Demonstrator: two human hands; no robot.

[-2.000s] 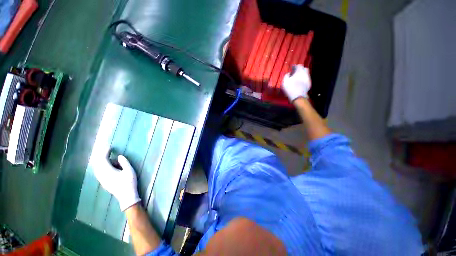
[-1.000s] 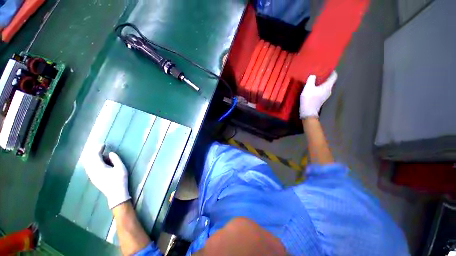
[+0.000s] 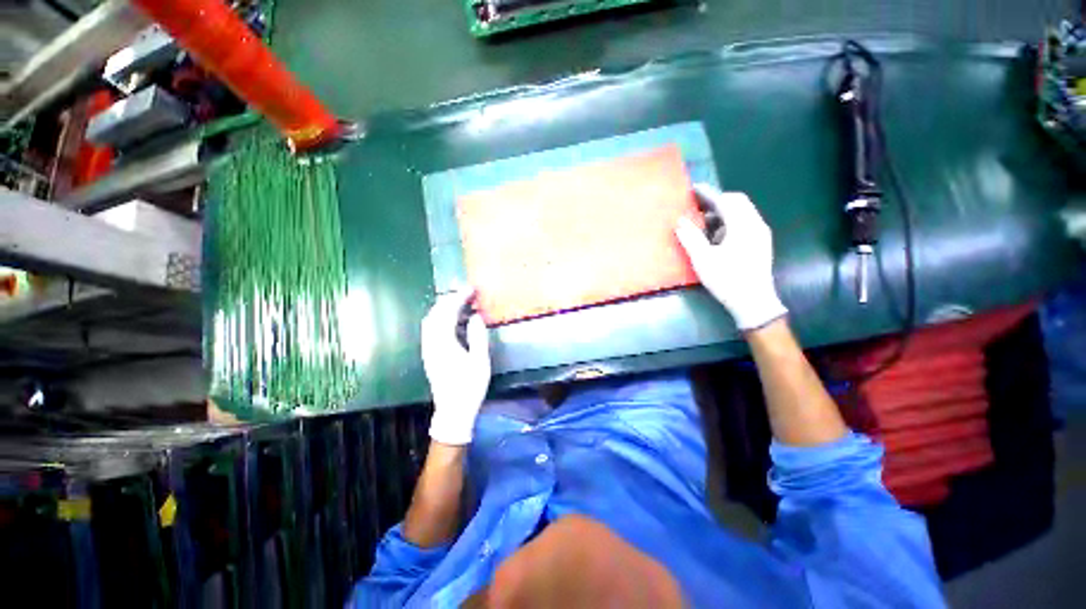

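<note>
A flat red-orange pad (image 3: 578, 236) lies on the pale grey-green base plate (image 3: 595, 336), which is larger and shows around the pad's edges. My left hand (image 3: 456, 366), in a white glove, holds the pad's near left corner between thumb and fingers. My right hand (image 3: 736, 256), also gloved, holds the pad's right edge. The fingertips under or behind the pad's edges are partly hidden.
An electric screwdriver (image 3: 860, 179) with its cable lies at the right. Green strands (image 3: 280, 280) and an orange-red wrapped rod (image 3: 238, 66) are at the left. A bin of red pads (image 3: 929, 416) stands at the lower right, racks (image 3: 274, 512) at the lower left. A circuit board (image 3: 548, 14) shows at the top.
My right hand has brought a red pad from the bin onto the base plate. My left hand has moved from the plate's surface to the pad's corner. The view has turned towards the bench.
</note>
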